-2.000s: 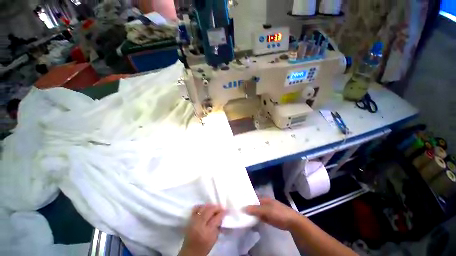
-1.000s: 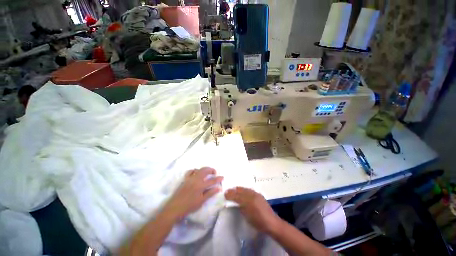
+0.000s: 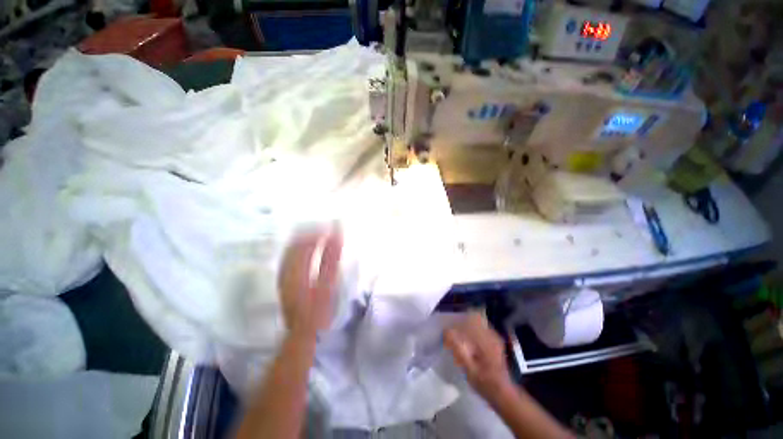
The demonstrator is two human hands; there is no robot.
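A large heap of white fabric (image 3: pixel 154 197) spreads left of the needle and down over my lap. Its smooth folded band (image 3: pixel 412 249) runs from under the lit presser foot (image 3: pixel 393 176) of the cream sewing machine (image 3: pixel 481 120) towards me, over the table edge. My left hand (image 3: pixel 311 274), blurred, lies over the fabric with its fingers stretched and holds nothing that I can see. My right hand (image 3: pixel 476 347), blurred with curled fingers, is at the fabric's right side below the table edge; whether it grips the cloth is unclear.
Blue snips (image 3: pixel 655 229), dark scissors (image 3: pixel 702 205) and a bottle (image 3: pixel 695 170) lie or stand at the table's right. A white roll (image 3: pixel 577 319) hangs below the table edge. A metal rail (image 3: pixel 174 399) is at lower left. An orange container (image 3: pixel 133 41) stands behind.
The view has tipped downward. My hands have moved apart: the left is flatter and higher on the fabric, the right has moved right and below the table edge. More cloth hangs over my lap.
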